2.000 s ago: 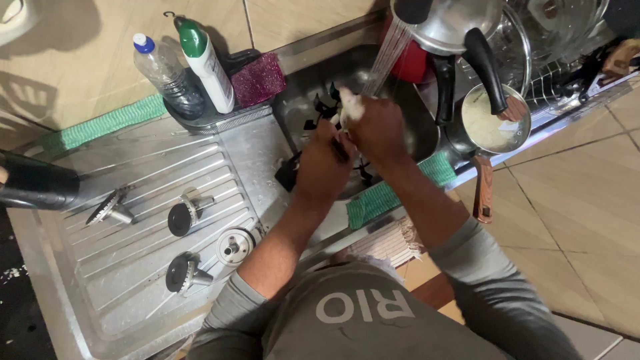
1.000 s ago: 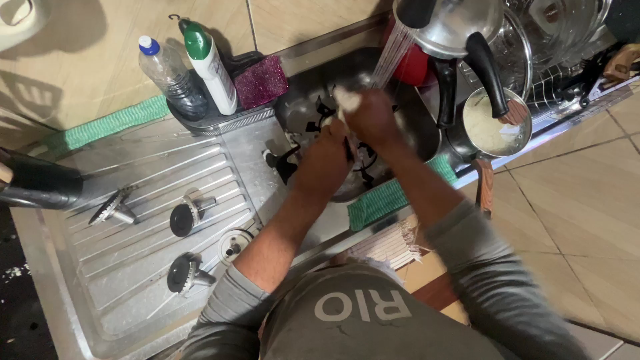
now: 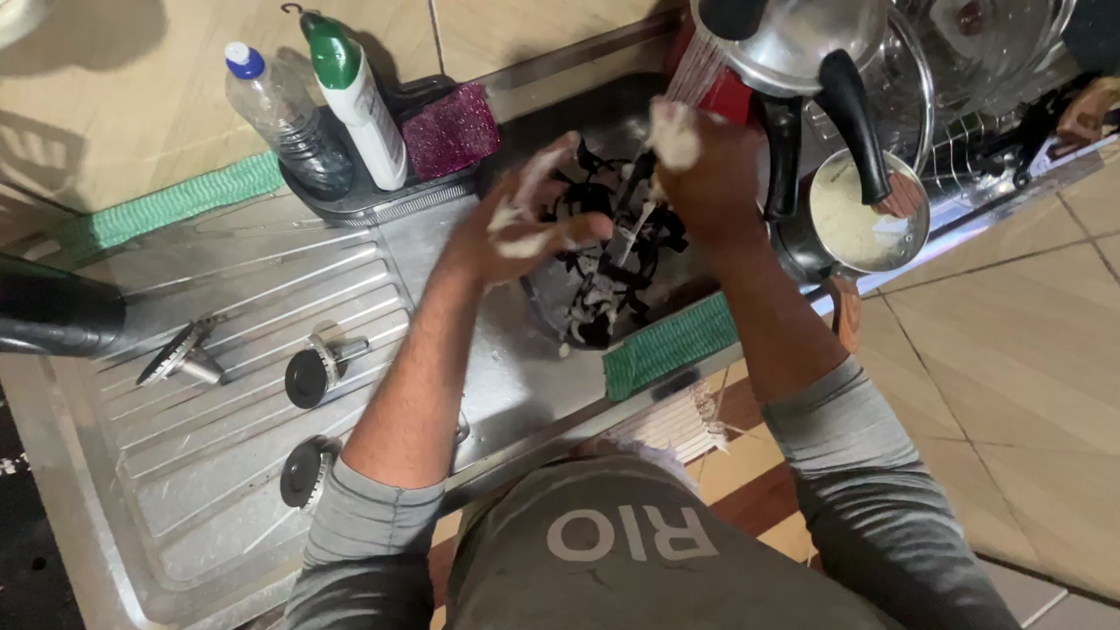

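Note:
My left hand, streaked with pale foam, is spread above the left side of the steel sink basin, with nothing visible in its grasp. Black metal stove grates lie in the basin, partly covered with foam. Over the right side, my right hand is bent closed around something pale and foamy at its fingers; what it is cannot be told. Water runs down in thin streams just behind that hand. Several gas burner parts with black caps rest on the ribbed drainboard at left.
Behind the drainboard stand a clear bottle, a green-capped white bottle and a purple sponge. Green cloths lie at the front and back edges. At right are a pressure cooker, a pot with pale contents and a dish rack.
My left hand has come away from my right and its fingers have spread. Both hands were close together over the basin before, at the black pieces.

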